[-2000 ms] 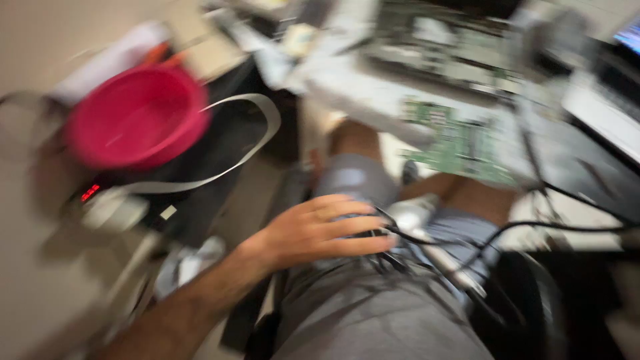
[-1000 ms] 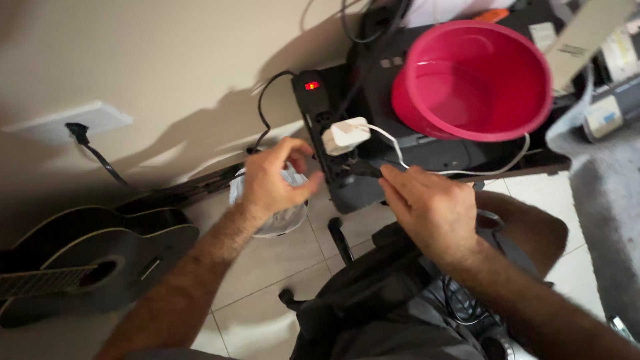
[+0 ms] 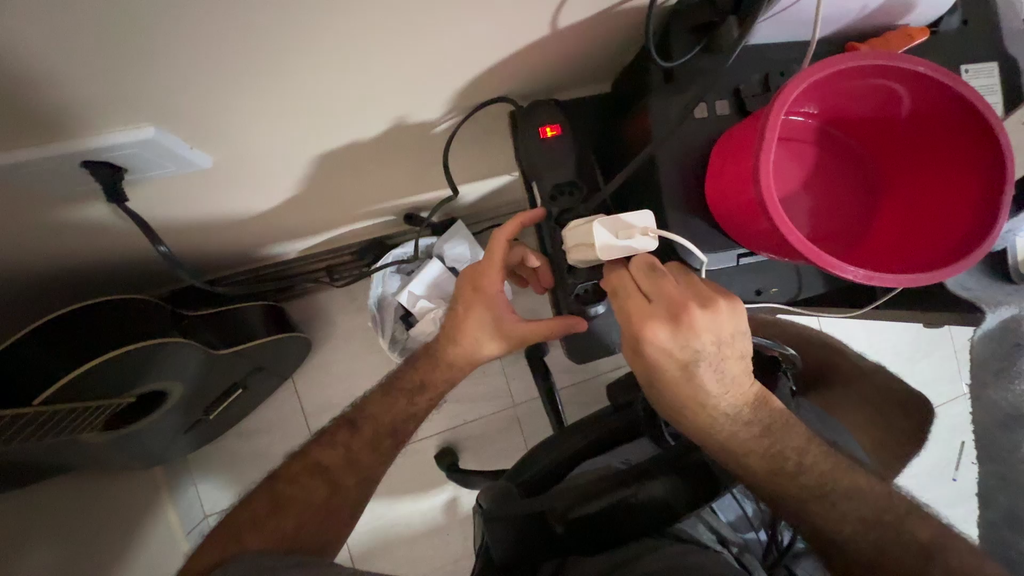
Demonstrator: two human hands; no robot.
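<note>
A black power strip (image 3: 552,164) with a lit red switch lies along the edge of a black surface. A white charger (image 3: 624,234) with a white cable is plugged into it. My left hand (image 3: 512,300) is curved at the strip's left edge, thumb and index finger spread wide, the thumb tip over the strip's lower part beside an uncovered socket (image 3: 588,294). Close against the charger's lower side is my right hand (image 3: 680,328), its fingers bent together over the strip. Whatever lies between those fingertips is hidden from view.
A pink plastic tub (image 3: 864,168) stands right of the strip. At left are a black guitar (image 3: 200,384) and a wall outlet (image 3: 164,152) with a black plug. A lined bin (image 3: 392,304) holding papers is behind my left hand; chair parts (image 3: 592,464) are below.
The view has swung from circuit boards to the power strip. Since one second ago, my right hand has come up against the white charger; the black plug seen in it then is now hidden.
</note>
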